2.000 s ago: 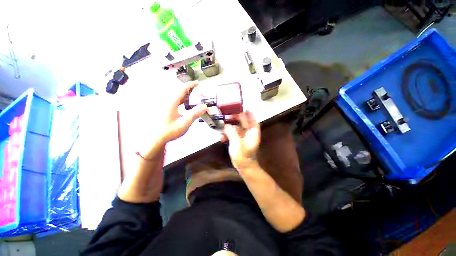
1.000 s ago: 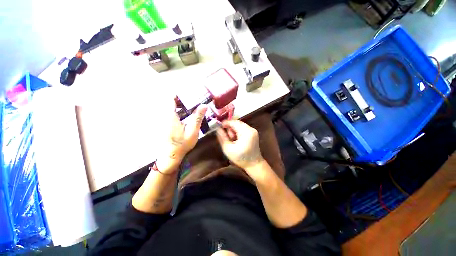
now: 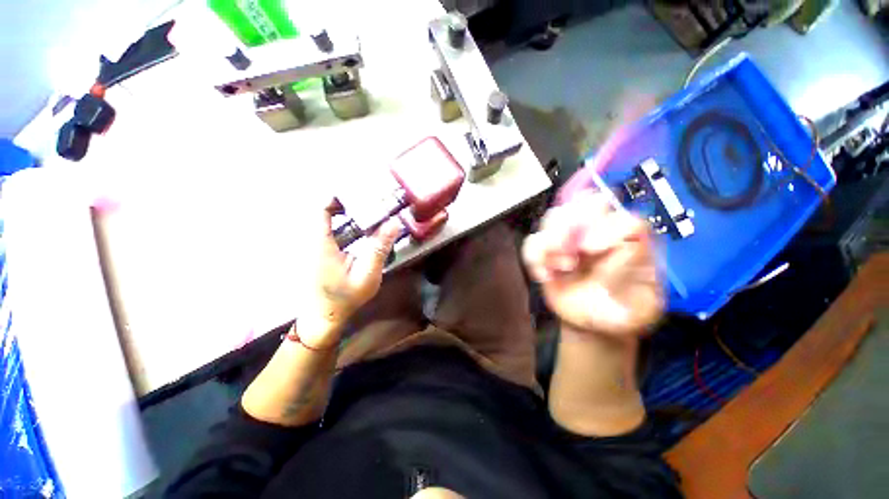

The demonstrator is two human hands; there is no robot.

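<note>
My left hand [image 3: 349, 278] holds a metal mould bar near the bench's front edge. Two mould cores on the bar have pink-red moulded covers; the larger-looking cover [image 3: 427, 173] faces up and the other [image 3: 425, 224] is partly hidden below it. My right hand [image 3: 597, 263] is blurred, raised off the bench at the near left side of the blue tray. A faint pink streak shows beside its fingers. The blur hides whether it holds anything.
A bare mould bar [image 3: 292, 70] stands at the bench's back near a green bottle [image 3: 255, 19]; another [image 3: 470, 83] stands at the right edge. The blue tray [image 3: 726, 263] holds a bar and coiled hose. A white roll [image 3: 63, 341] lies left. A black handled item [image 3: 139, 54] lies back left.
My right hand has moved right, away from the covered cores, to the blue tray's side. My left hand still holds the bar. The view has shifted, so bench things sit further left.
</note>
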